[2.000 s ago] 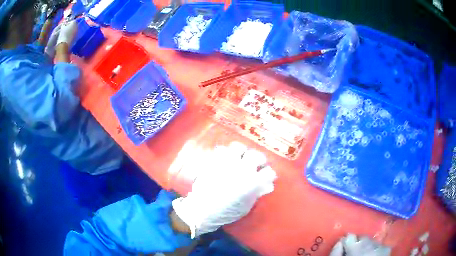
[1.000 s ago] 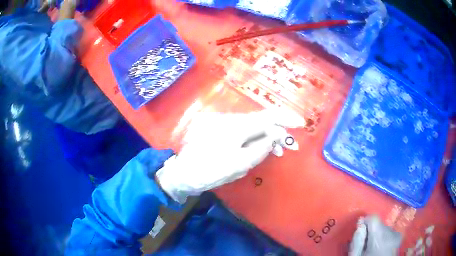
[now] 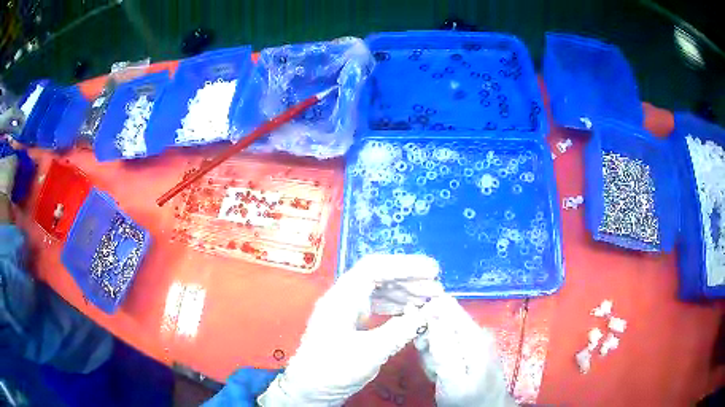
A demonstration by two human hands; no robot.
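Note:
My left hand [image 3: 350, 338], in a white glove, is at the lower centre, its fingers curled and pinched around a small piece that is hard to see against the glove. My right hand [image 3: 465, 358], also gloved in white, meets it from the right; their fingertips touch. A tiny dark O-ring [image 3: 422, 330] shows between the fingertips. One loose O-ring [image 3: 278, 354] lies on the red table left of my left hand, and several faint ones lie below, between the hands.
The front blue tray [image 3: 453, 292] with pale rings lies just beyond my hands, the rear blue tray [image 3: 457, 87] behind it. White parts [image 3: 610, 324] lie right. A clear flat tray [image 3: 318, 238], a red-handled stick [image 3: 238, 149] and a metal-parts bin [image 3: 632, 199] surround them. A coworker's sleeve [image 3: 48, 318] is left.
The view has swung right. My hands, apart before, are now together. A white piece with a dark ring showed at my left fingertips one second ago.

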